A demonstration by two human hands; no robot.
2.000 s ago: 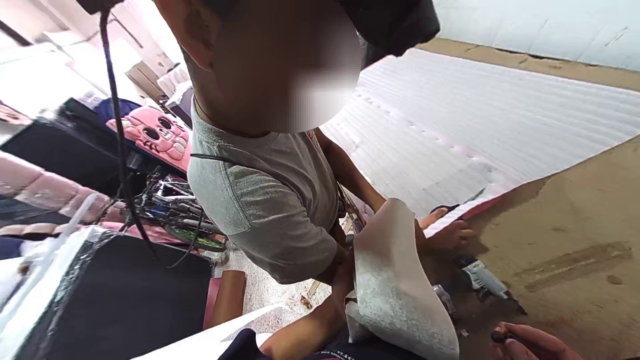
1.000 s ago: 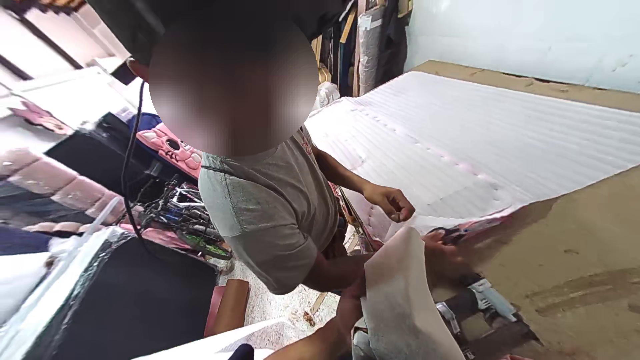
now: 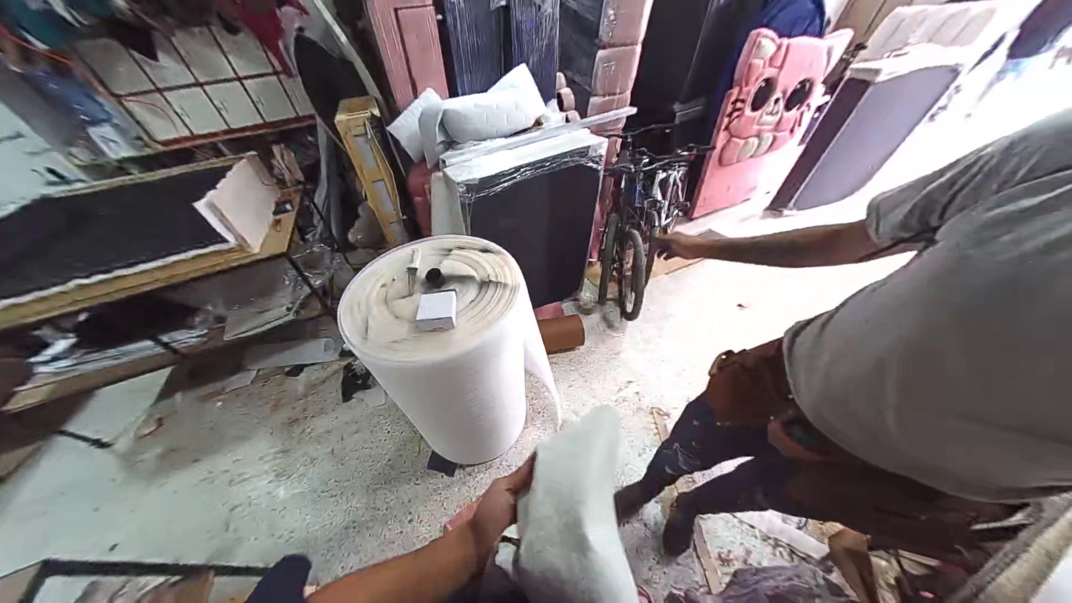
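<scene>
My left hand (image 3: 501, 502) comes in from the bottom and grips the edge of a light grey padded piece (image 3: 576, 511), which stands tilted at the bottom centre. My right hand is out of view. Beyond the piece stands a big upright roll of white foam sheeting (image 3: 461, 394), its loose end hanging on the right side. A small white box (image 3: 436, 311) and a dark round object (image 3: 434, 276) rest on top of the roll.
A co-worker in a grey shirt (image 3: 938, 335) stands close on the right, one arm stretched toward bicycles (image 3: 632, 243). Behind the roll is a plastic-wrapped dark panel (image 3: 536, 226). A workbench (image 3: 151, 268) runs along the left. Scraps lie on the floor (image 3: 276, 469).
The view has swung far to the left, onto the roll and floor. My right hand, near a tool on the brown surface two seconds ago, is out of view. The co-worker's arm now reaches toward the bicycles.
</scene>
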